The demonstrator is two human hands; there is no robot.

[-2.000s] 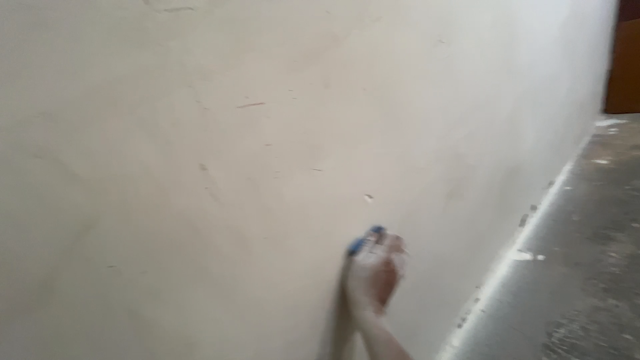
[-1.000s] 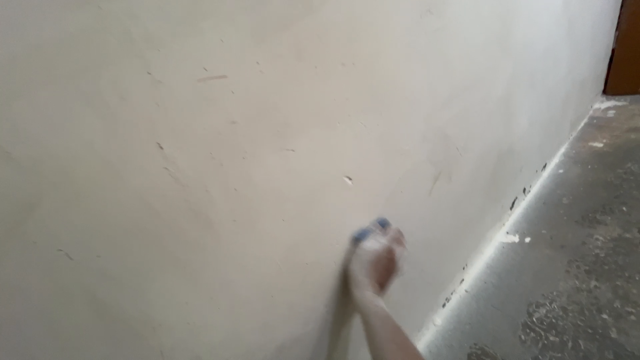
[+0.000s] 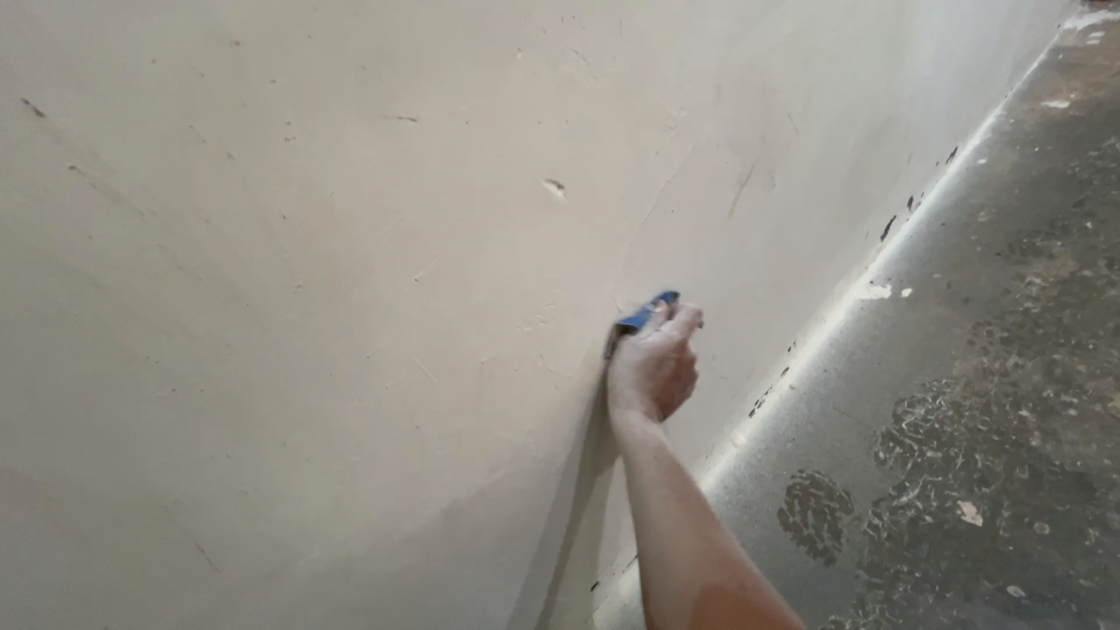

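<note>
My right hand (image 3: 654,367) grips a blue tool (image 3: 646,313), blurred, perhaps a scraper or sanding block; my fingers hide part of it. The tool lies against or very near the pale plastered wall (image 3: 350,262), low down towards the floor. The wall carries a small chipped hole (image 3: 554,187) above and left of the hand, along with scattered nicks and fine scratches. A shadow of the arm falls on the wall to the left. My left hand is out of view.
A grey, worn floor (image 3: 892,394) with peeling patches runs along the right side. White dust or paint lines the slanting joint (image 3: 840,306) between wall and floor, with dark chips beside it.
The view has shifted lower and nearer to the floor, and the brown thing at the upper right has almost left it. My right hand still holds the blue tool at the wall.
</note>
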